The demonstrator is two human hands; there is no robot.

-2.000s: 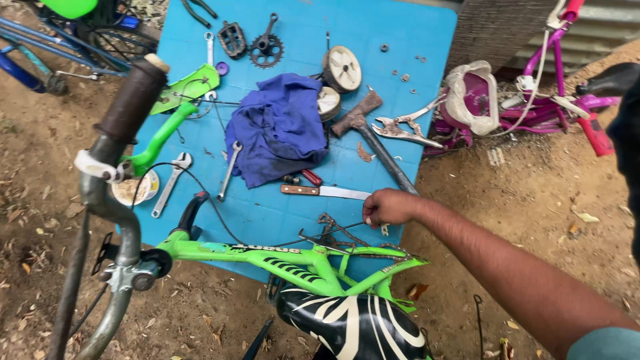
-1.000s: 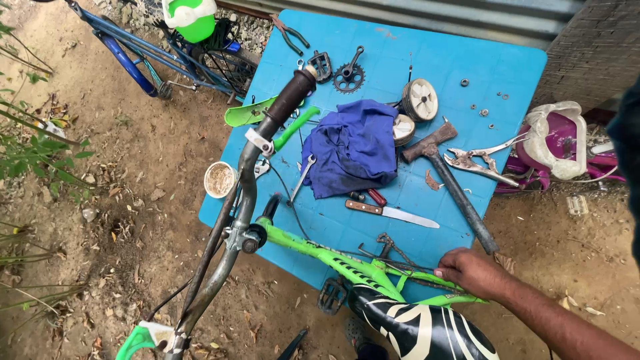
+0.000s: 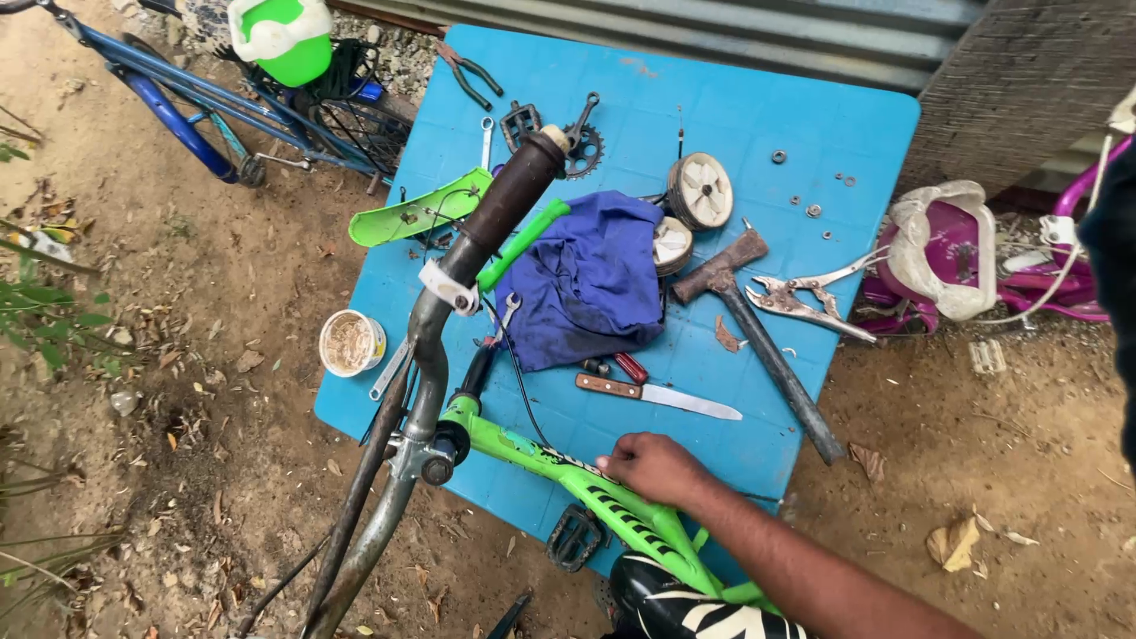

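My right hand [image 3: 655, 468] is over the top tube of a green bicycle frame [image 3: 524, 453], fingers curled; whether it grips something small or the tube is hidden. My left hand is out of view. The bicycle's rusty handlebar [image 3: 426, 355] with its brown grip [image 3: 515, 191] rises at the left, and its black and white saddle [image 3: 701, 603] is at the bottom. Just beyond the hand lies a wooden-handled knife [image 3: 688, 401], beside a red-handled tool [image 3: 630, 367] and a blue cloth [image 3: 590, 284]. A hammer [image 3: 763, 342] and locking pliers [image 3: 808, 297] lie to the right.
The blue table [image 3: 754, 98] also bears pliers [image 3: 469, 75], a crank with chainring [image 3: 583, 146], small wheels [image 3: 701, 191], nuts [image 3: 813, 211], a green fender [image 3: 417, 209] and a tub [image 3: 351, 343]. A blue bicycle [image 3: 186, 93] stands left, a purple one [image 3: 1056, 293] right.
My right hand has moved from the rear of the green frame forward along it to the top tube. The view has also shifted.
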